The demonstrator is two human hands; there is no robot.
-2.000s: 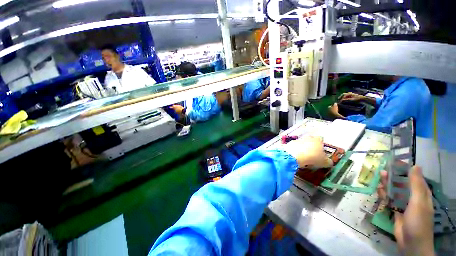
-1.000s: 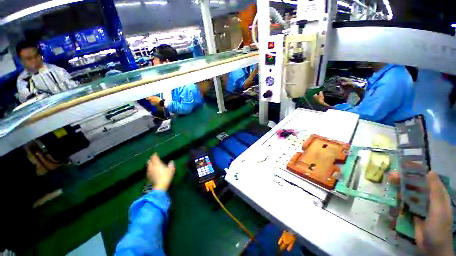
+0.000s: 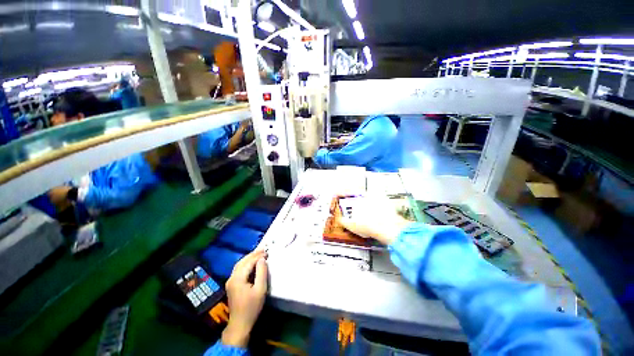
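The brown fixture base (image 3: pixel 334 231) sits on the white machine table (image 3: pixel 306 278). My right hand (image 3: pixel 372 221) reaches across it, fingertips down on its left part; the hand hides much of the base and any held thing. A green cover frame (image 3: pixel 417 211) partly shows behind my right hand. A grey slotted plate (image 3: pixel 469 228) lies flat right of the fixture. My left hand (image 3: pixel 248 295) is by the table's left front edge, fingers bent together; whether it pinches something is unclear. Another slotted part (image 3: pixel 113 332) lies on the green bench, lower left.
A keypad terminal (image 3: pixel 197 285) and blue flat units (image 3: pixel 236 247) lie left of the table. An orange connector (image 3: pixel 346 332) hangs at the front edge. The machine head (image 3: pixel 306 135) and control panel (image 3: pixel 271 128) stand behind. A person in blue (image 3: pixel 368 146) is beyond the table.
The view has turned right. My right hand has let go of the slotted plate, now on the table, and moved left onto the fixture. My left hand has moved from over the bench to the table's edge.
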